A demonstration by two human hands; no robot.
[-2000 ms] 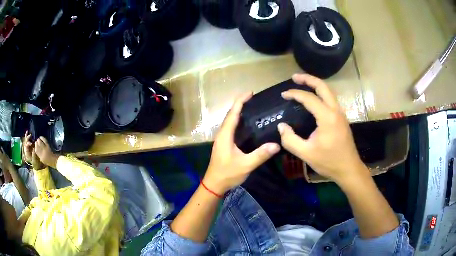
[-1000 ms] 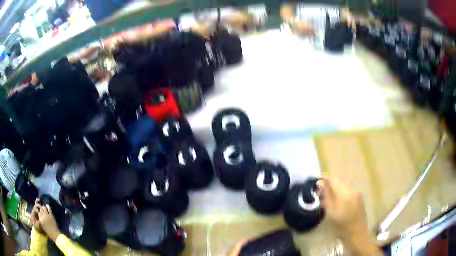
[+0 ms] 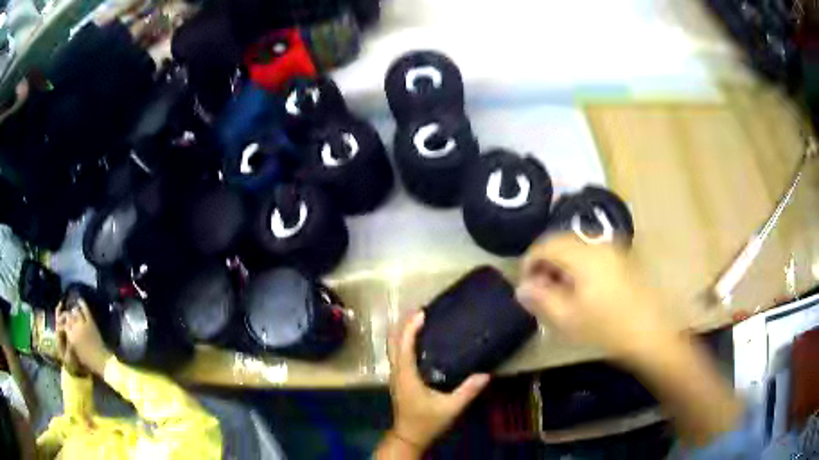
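My left hand (image 3: 427,400) holds a black rounded speaker body (image 3: 476,325) at its lower left end, over the table's front edge. The speaker lies tilted, its right end raised, and no button marks can be read on it. My right hand (image 3: 584,292) is blurred, at the speaker's upper right end, with fingers bunched; whether it touches the speaker or holds something small is unclear. It partly covers a standing black speaker (image 3: 593,220) with a pale C mark. Another standing speaker (image 3: 507,202) is just left of that one.
More C-marked speakers (image 3: 433,144) stand behind. Bodies with grey round ends (image 3: 280,307) crowd the left, near a red speaker (image 3: 280,58). A person in yellow (image 3: 148,409) works at lower left. A carton (image 3: 597,427) is below the table edge. A long rod (image 3: 750,256) lies at right.
The view tilted up, then partly back down. My right hand left the speaker, reached the rightmost standing one, and is now lower, beside the held body. My left hand kept hold.
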